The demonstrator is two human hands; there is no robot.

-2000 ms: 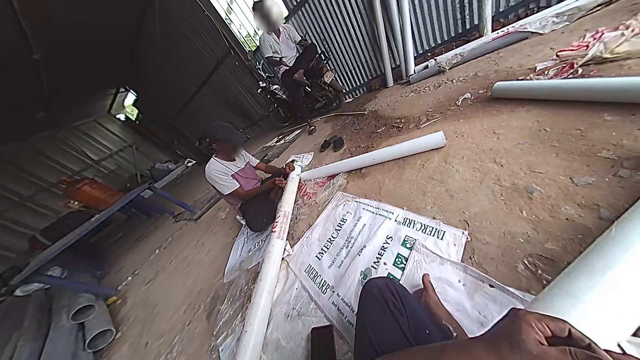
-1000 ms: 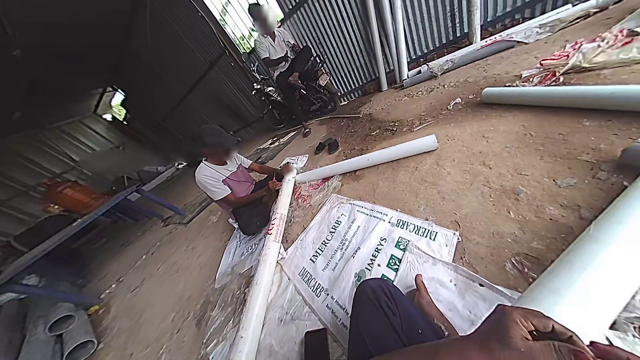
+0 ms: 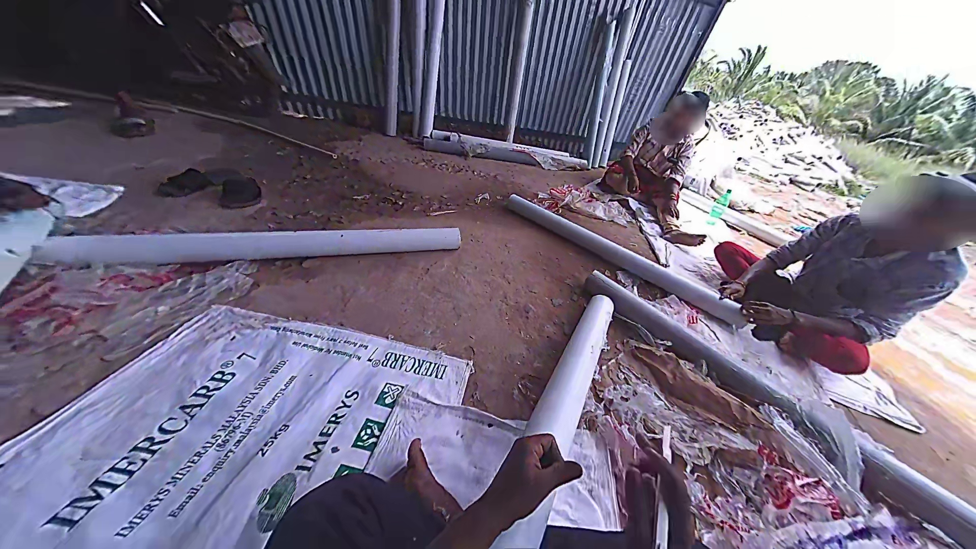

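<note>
A white plastic pipe point(image 3: 568, 374) slopes up from my lap, its far end near a grey pipe point(image 3: 686, 343). My left hand point(image 3: 531, 474) lies on this white pipe, fingers curled against its upper side. To the right of the pipe is my right hand point(image 3: 659, 484), blurred, with a thin pale strip or blade point(image 3: 665, 488) upright at its fingers; what it is cannot be told. Printed white woven sacks point(image 3: 320, 412) lie flat on the ground beneath and left of my bent leg and bare foot.
Another white pipe point(image 3: 366, 242) lies on the dirt at left. At right, a seated person point(image 3: 862, 267) holds a long pipe point(image 3: 633, 263); a second person point(image 3: 656, 164) sits beyond. Crumpled plastic film point(image 3: 724, 435) covers the ground at right. Pipes lean on a corrugated metal wall point(image 3: 473, 69).
The view has swung far to the right, bringing two seated persons, the grey pipe and plastic film into sight. My right hand now shows beside the pipe.
</note>
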